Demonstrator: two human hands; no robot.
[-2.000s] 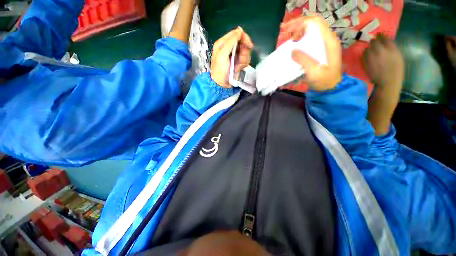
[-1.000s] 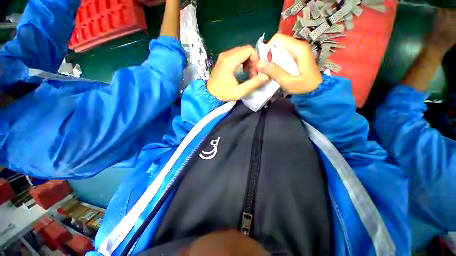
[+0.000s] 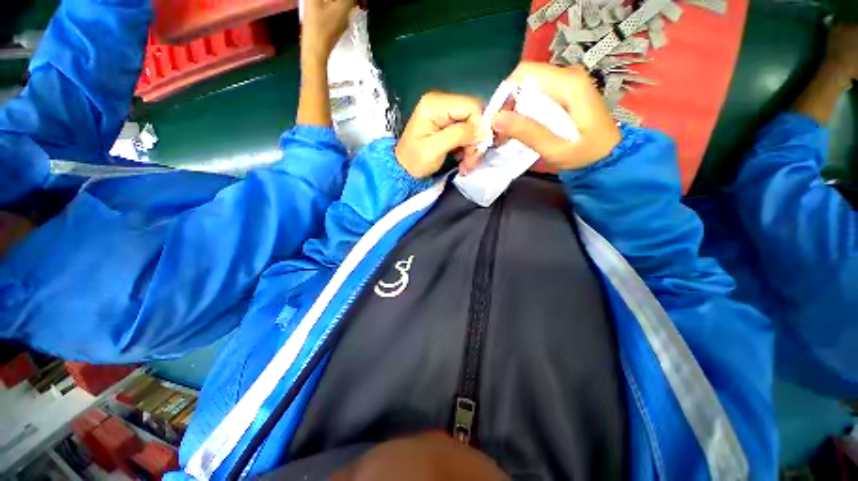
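Observation:
White slips [image 3: 500, 172] are held in front of my chest, bent and partly covered by my fingers; how many there are I cannot tell. My right hand [image 3: 564, 117] grips them from the right, with the thumb across their face. My left hand [image 3: 440, 136] pinches their left edge with thumb and fingertips. Small grey strips [image 3: 616, 38] lie heaped on a red mat [image 3: 701, 89] beyond my right hand.
A clear plastic bag [image 3: 356, 94] with white pieces lies left of my hands. A neighbour's arm [image 3: 315, 75] reaches past it beside red trays [image 3: 202, 56]. Another person's arm [image 3: 818, 89] is at the right. The surface is a dark green bench [image 3: 442, 47].
My hands have come together on the slips, which were held apart two seconds ago. A red tray has come into view at upper left. The arm at right has withdrawn from the mat.

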